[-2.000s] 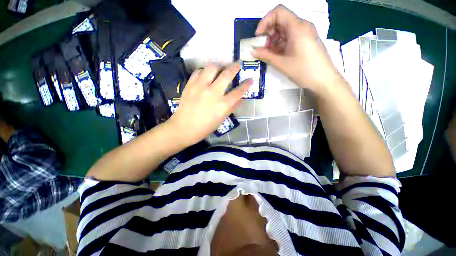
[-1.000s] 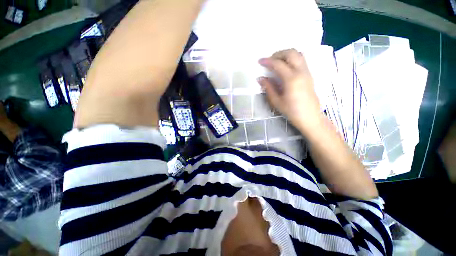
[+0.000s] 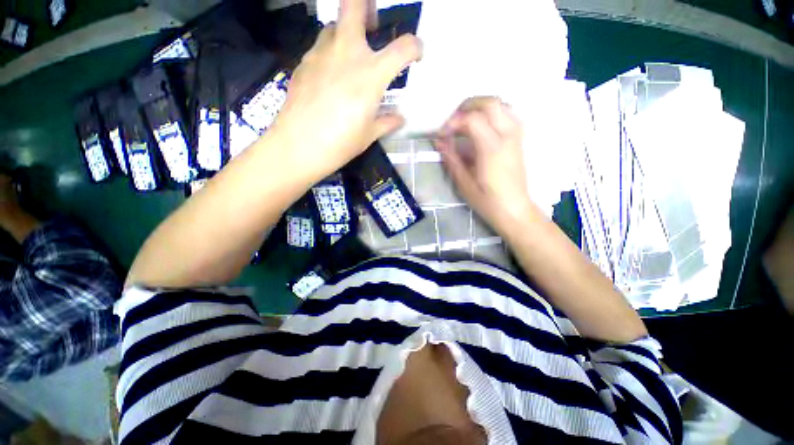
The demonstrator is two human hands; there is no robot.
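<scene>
My left hand is over a black phone unit, fingers across it, at the top of the work area; its grip is partly hidden. My right hand pinches a thin, blurred, pale adhesive piece at the upper part of the grey-silver sticker sheet. Another phone unit, with a white-blue patterned end, lies tilted on the left side of that sheet.
Overlapping black phone units are piled at left on the green bench. Bright white backing sheets lie beyond my right hand. Fanned spare sheets lie at right. A person's plaid sleeve shows at far left.
The earlier unit in front of me is gone. My left hand reached far up and left, then came back with a black unit. My right hand moved down to the sticker sheet.
</scene>
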